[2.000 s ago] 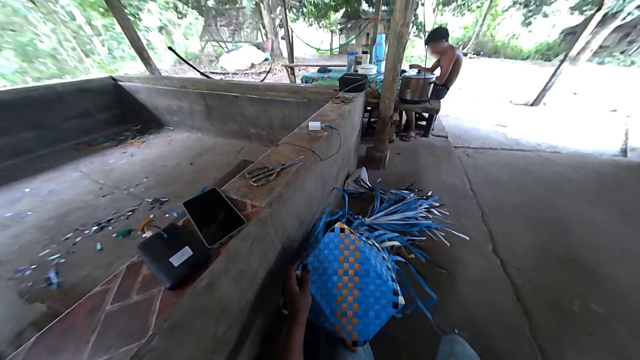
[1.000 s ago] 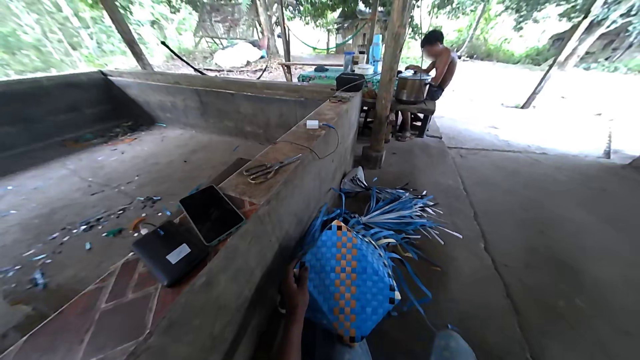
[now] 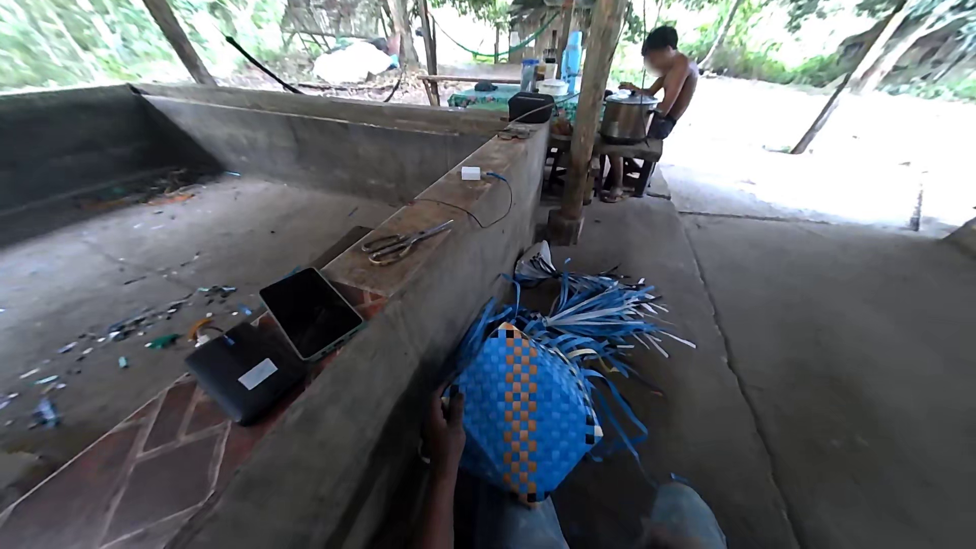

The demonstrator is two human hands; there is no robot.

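A blue basket woven from flat strips (image 3: pixel 488 412), with an orange and black checkered band, rests against my knees at the lower middle. My left hand (image 3: pixel 446 427) is at the basket's left edge, its thumb up against the weave; the other fingers are partly hidden. Loose blue and white strips (image 3: pixel 602 313) fan out over the floor behind the basket, some of them trailing down its right side. My right hand cannot be seen. Scissors (image 3: pixel 404 242) lie on top of the low wall to the left.
Along the low concrete wall (image 3: pixel 457 274) lie a tablet (image 3: pixel 311 313), a black case (image 3: pixel 245 374) and a white adapter (image 3: pixel 470 173) with a cable. A wooden post (image 3: pixel 587 122) stands ahead. Beyond it, a person (image 3: pixel 675 84) is beside a large metal pot (image 3: pixel 628 118).
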